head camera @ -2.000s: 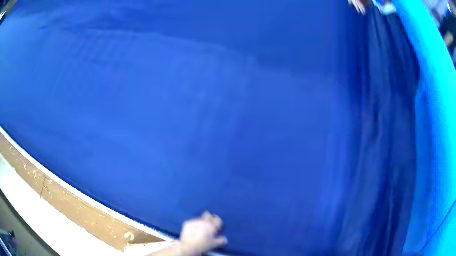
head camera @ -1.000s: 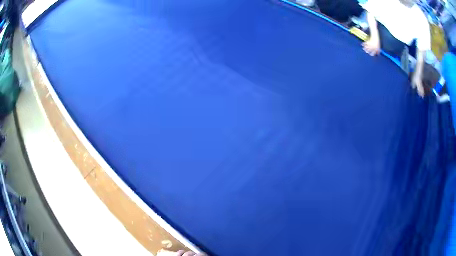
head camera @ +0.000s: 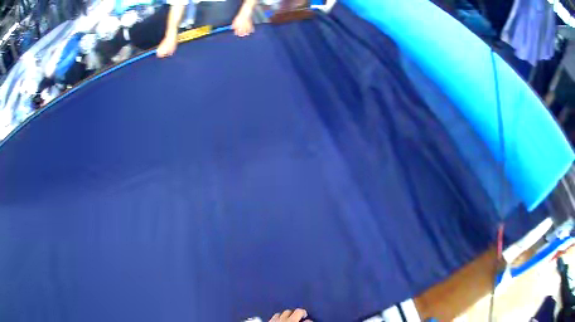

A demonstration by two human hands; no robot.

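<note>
Navy fabric covers most of the table, fairly smooth at the left and centre. It lies in long folds towards the right, beside the cyan roll. One hand, which looks like my left hand, shows only as a few fingers at the bottom edge, at the near side of the fabric. The rest is cut off, so its hold on the cloth cannot be told. My right hand is out of the picture.
A cyan roll or cover crosses the upper right. A thin dark cord with a red part hangs over its near end. Another person's two hands rest on the far fabric edge. Brown tabletop shows at lower right.
The view has swung right, bringing in the cyan roll's near end and the cord. The other person's hands now both sit at the far edge. My visible hand stays low at the near edge.
</note>
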